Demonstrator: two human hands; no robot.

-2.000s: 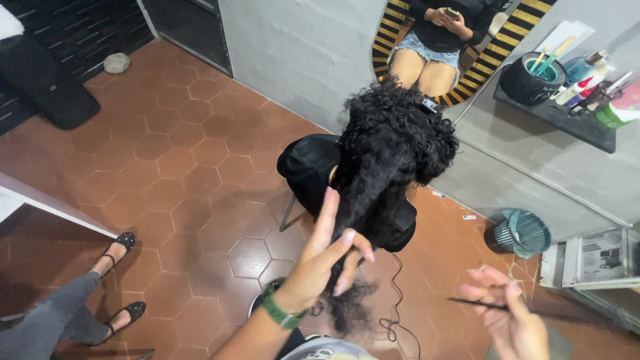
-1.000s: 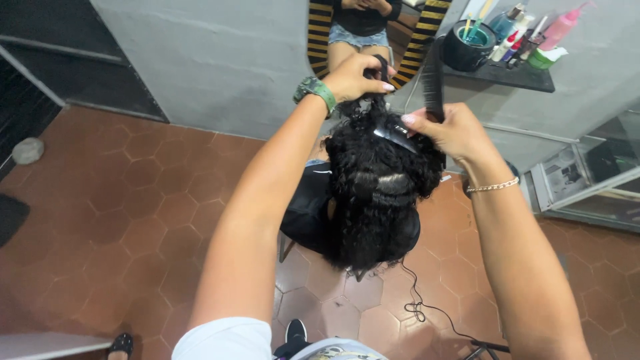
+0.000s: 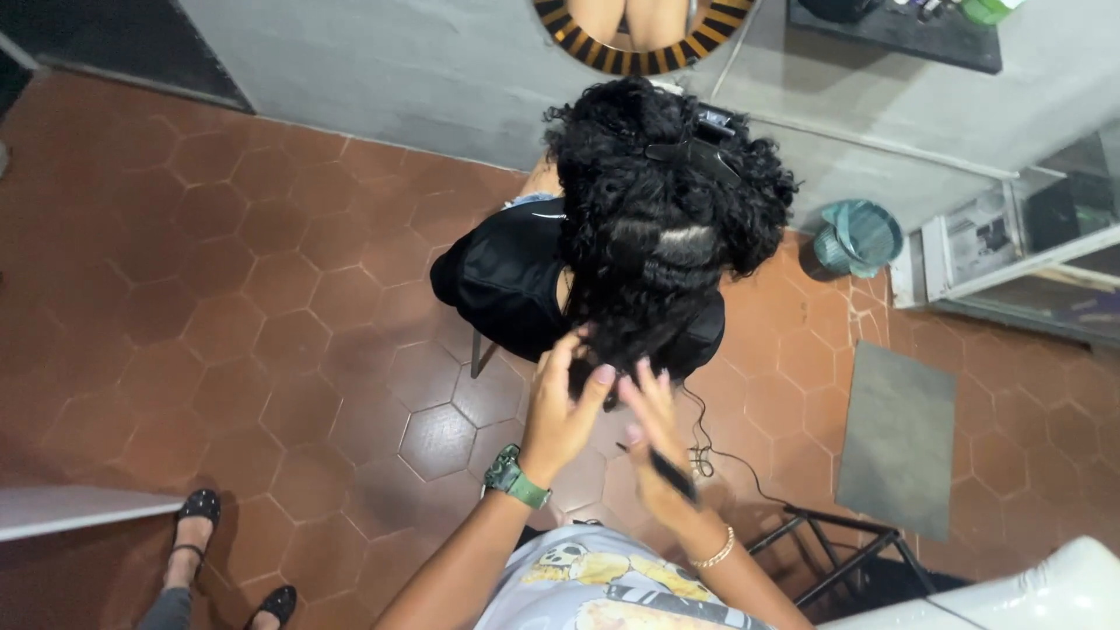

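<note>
A seated person with curly black hair point(image 3: 647, 210) faces the wall mirror, back toward me. A dark hair clip point(image 3: 696, 159) sits near the crown, and a second clip point(image 3: 716, 121) is just beyond it. My left hand point(image 3: 564, 411), with a green watch above it, is at the hair ends at the nape; whether its fingers pinch any strands cannot be told. Beside it, my right hand point(image 3: 656, 446) holds a black comb point(image 3: 672, 477) against the palm, its fingers spread by the same ends.
A round mirror point(image 3: 643, 63) and a dark shelf point(image 3: 901, 39) are on the wall. At right stand a lined waste bin point(image 3: 857, 238), a glass-fronted cabinet point(image 3: 971, 236) and a black metal frame point(image 3: 831, 525), with a cable on the floor. Another person's feet point(image 3: 197, 516) are lower left.
Both hands have come down from the top of the head to the hair ends at the nape. The comb, upright in my right hand one second ago, now lies along the palm.
</note>
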